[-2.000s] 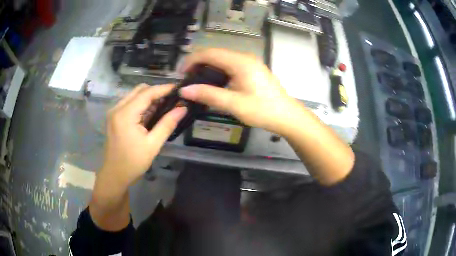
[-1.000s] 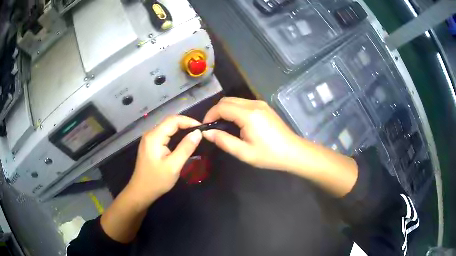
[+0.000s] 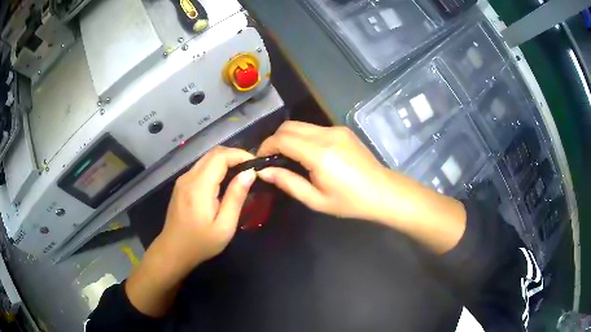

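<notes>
A black handset assembly (image 3: 264,162) is held edge-on in front of my body, between both hands. My left hand (image 3: 206,201) grips its left end with the thumb below and the fingers curled over the top. My right hand (image 3: 324,170) grips its right end in the same way, with the thumb near the left thumb. The fingers hide most of the assembly, so its front and back faces cannot be told.
The white machine (image 3: 139,107) stands at the left, with a touch screen (image 3: 102,172), a red emergency stop (image 3: 245,75) and a yellow-and-black handled tool (image 3: 192,14). Clear blister trays (image 3: 405,91) with pockets lie at the right, some holding dark or pale-patched pieces.
My view has turned from the machine's fixtures toward its right corner and the trays. Both hands have moved off the machine top with the black assembly, and still grip it.
</notes>
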